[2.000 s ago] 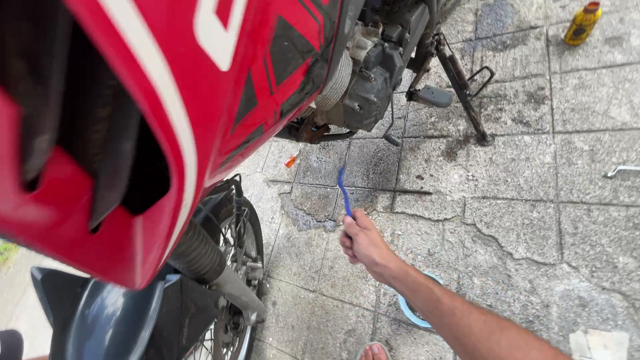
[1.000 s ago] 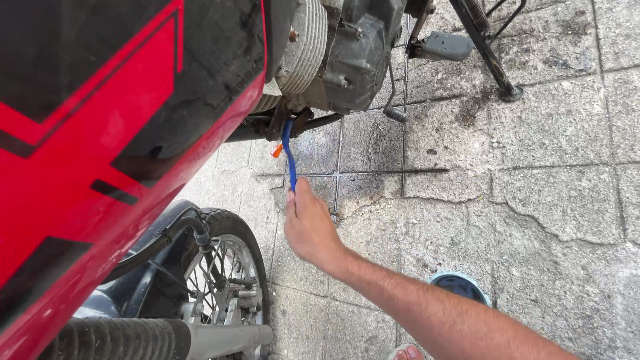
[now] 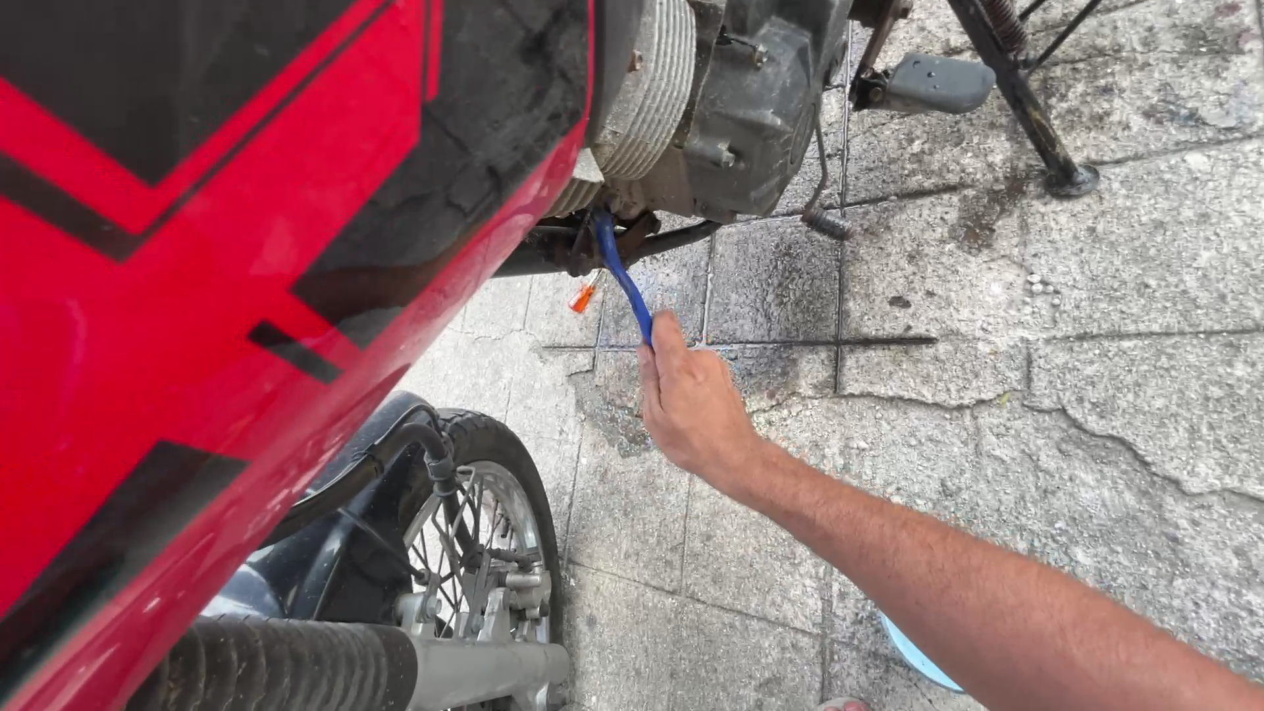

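My right hand is closed around the lower end of a slim blue tool, whose exact kind I cannot tell. The tool's far end reaches under the motorcycle engine, by the frame tube and a rusty bracket; its tip is hidden there. Finned metal of the engine lies just above. A small orange-handled tool, perhaps a screwdriver, is just left of the blue one. My left hand is out of view.
The red and black fairing fills the left side. Below it are the spoked front wheel and fork. A footpeg, a stand leg and a gear lever stick out above the paving. A light blue rim shows under my forearm.
Two seconds ago the blue tool was away from the engine, over the paving; its far end has since gone in beneath the engine. The view has moved closer to the motorcycle.
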